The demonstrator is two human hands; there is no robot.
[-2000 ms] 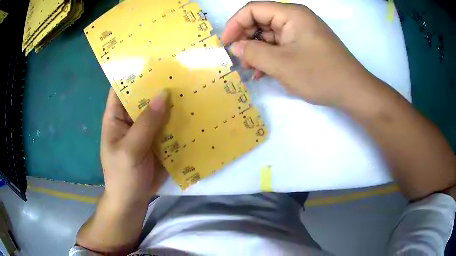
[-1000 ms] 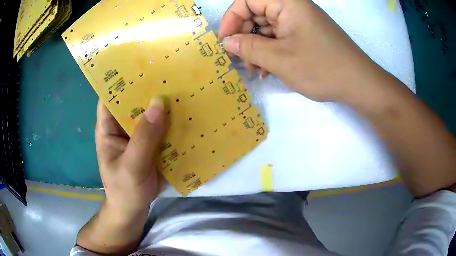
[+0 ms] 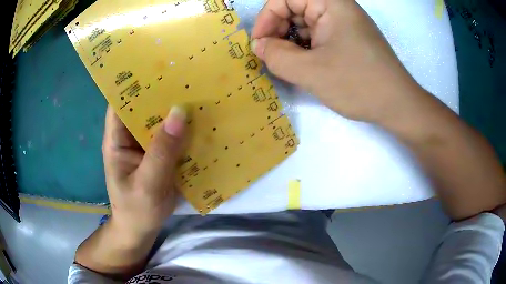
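Note:
A yellow PCB panel [image 3: 205, 111] with black printed symbols and a notched right edge is held tilted over the white foam pad; its top runs to the picture's upper edge. My left hand [image 3: 147, 161] grips its lower left side, thumb on top, fingers hidden underneath. My right hand [image 3: 327, 61] is at the panel's upper right edge, thumb and index finger pinched together at the notched edge. Small dark components [image 3: 299, 37] show in its curled fingers. Whether a piece sits between the fingertips is too small to tell.
The white foam pad [image 3: 355, 161] has yellow tape [image 3: 294, 194] at its front edge. Stacked yellow panels [image 3: 36, 22] lie at the upper left on the green mat [image 3: 50, 127]. A black rack [image 3: 6, 166] runs along the left edge. Loose black components [image 3: 477, 28] lie at the upper right.
The panel has shifted and turned slightly in my left hand. My right hand has stayed near the notched edge, moving slightly, with its fingertips now against the edge.

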